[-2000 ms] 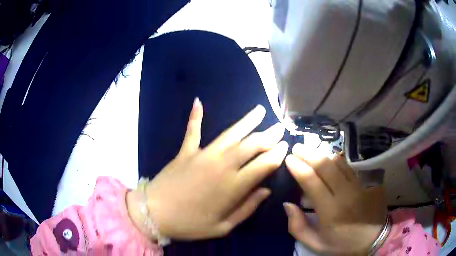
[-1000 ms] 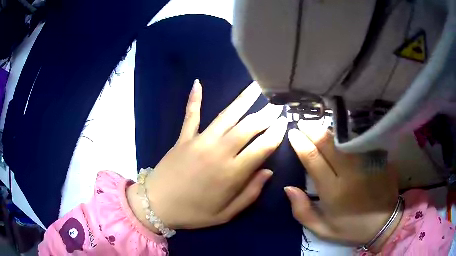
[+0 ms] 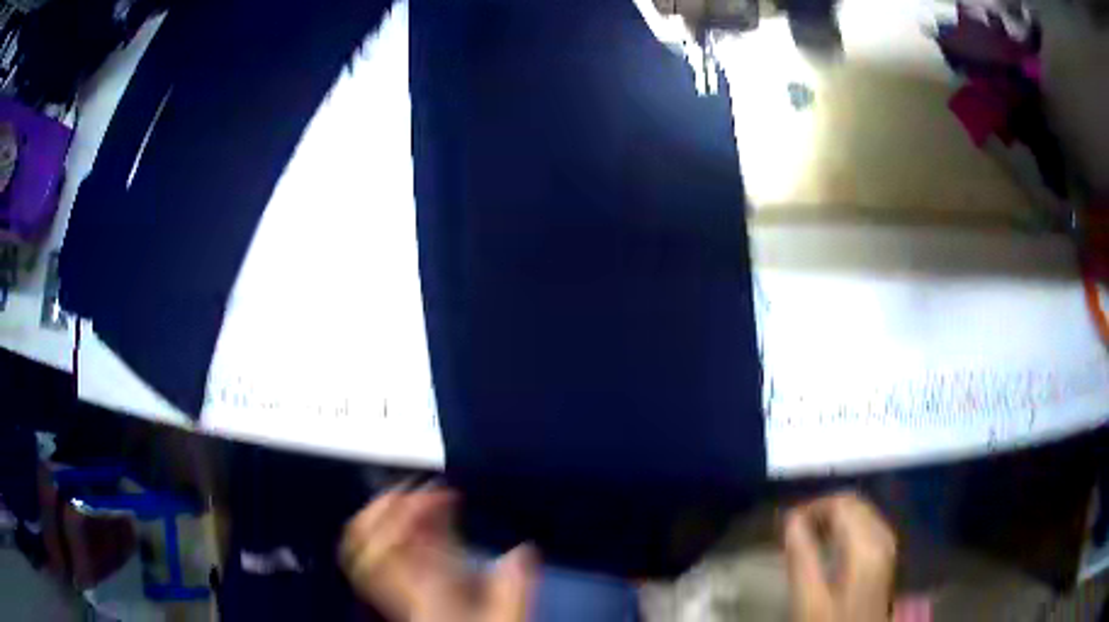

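Observation:
A dark navy cut panel (image 3: 590, 267) runs from under the machine's needle area down over the table's front edge. Its lower end hangs in front of me. My left hand (image 3: 432, 557) is blurred at the bottom, beside the panel's lower left edge. My right hand (image 3: 839, 559) is blurred beside its lower right side, fingers curled. Whether the fingers pinch the cloth is not clear. The presser foot (image 3: 708, 61) is at the top edge of the picture, at the panel's upper right edge.
Other navy pieces (image 3: 201, 231) lie at left on the white table (image 3: 322, 280). The machine bed (image 3: 912, 146) is right of the panel. Magenta and dark scraps (image 3: 991, 91) lie at upper right, an orange handle (image 3: 1095, 304) at the right edge, a purple device (image 3: 34, 164) far left.
Both hands have left the cloth beside the needle and moved down below the table's front edge. The view has tilted down, so the machine head is almost out of the picture.

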